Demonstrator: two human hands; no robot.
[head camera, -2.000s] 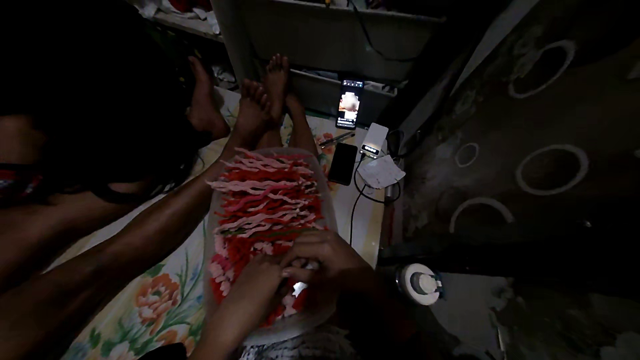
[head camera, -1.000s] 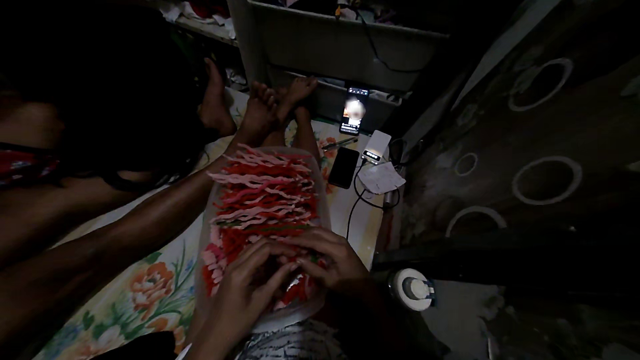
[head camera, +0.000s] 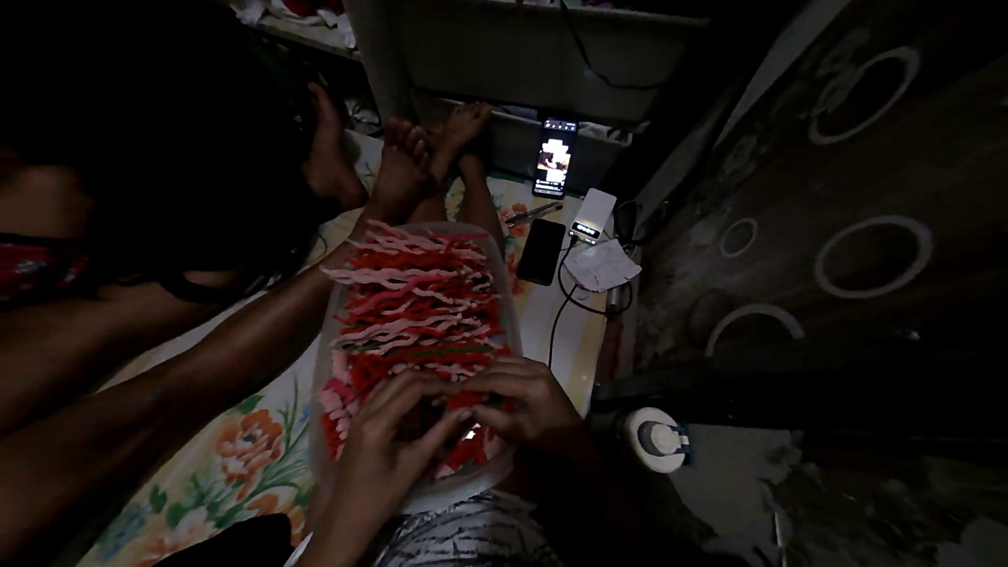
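Observation:
A translucent plastic container (head camera: 510, 315) rests on my lap. Across its far part lie wavy pink and red fuzzy strands (head camera: 417, 283), like twisted pipe cleaners, with a dark green one (head camera: 465, 350) nearer me. Short curled pink pieces (head camera: 340, 402) fill the near left side. My left hand (head camera: 402, 425) and my right hand (head camera: 524, 398) meet over the near part of the container, fingertips pinching a small red piece (head camera: 465, 400) between them. Its exact shape is partly hidden by the fingers. A small bright spot shows below the fingertips.
A lit phone (head camera: 554, 157) leans upright beyond the container. Near it lie a dark phone (head camera: 541, 252), pens (head camera: 535, 213), a white power bank (head camera: 594, 214) with a cable and a crumpled paper (head camera: 603, 265). Another person's leg (head camera: 236, 354) stretches along the left. A white round-topped container (head camera: 657, 439) stands at right.
My hands stay together over the container's near part, but their fingers have shifted; a red piece now shows between the fingertips. The picture on the lit phone has changed.

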